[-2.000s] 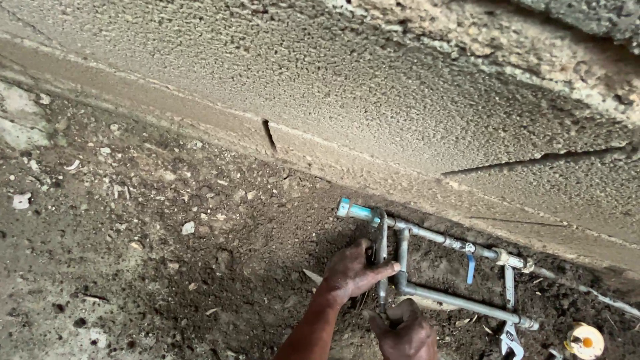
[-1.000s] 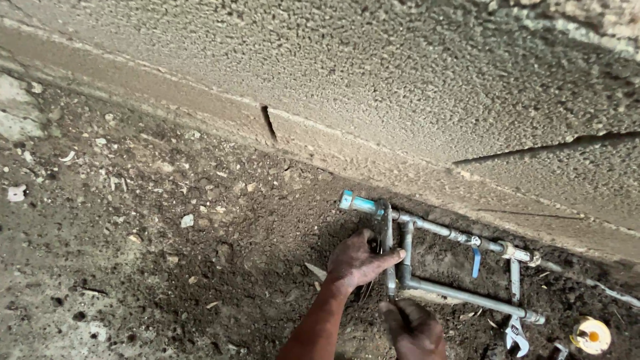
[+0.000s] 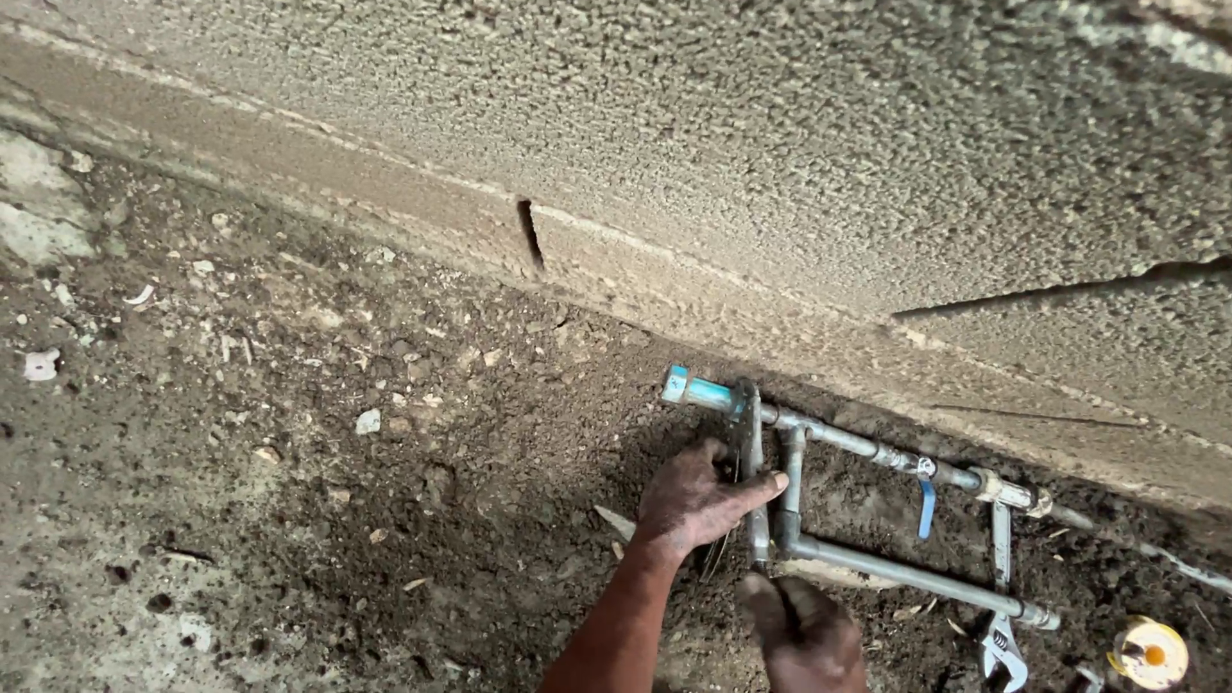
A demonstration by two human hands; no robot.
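A grey metal wrench (image 3: 755,472) stands across the pipe run, its upper end at the blue fitting (image 3: 712,393). My left hand (image 3: 698,496) wraps the middle of its handle, thumb across it toward the short pipe (image 3: 792,476). At the handle's lower end my right hand (image 3: 807,630) is closed; its fingertips are partly hidden. The grey pipe assembly has a valve with a blue lever (image 3: 926,508) and a lower pipe (image 3: 914,575). An adjustable wrench (image 3: 1002,654) lies at its right end, its handle passing by the lower pipe.
A rough cement wall (image 3: 616,192) with cracks runs along the upper side of the pipes. Around them is dark soil (image 3: 481,500) with pebbles and leaves. A yellow-rimmed white tape spool (image 3: 1165,654) lies at bottom right.
Both hands stay at the wrench handle. The handle's lower end has swung a little to the right, and my right hand has moved with it. The view has shifted slightly.
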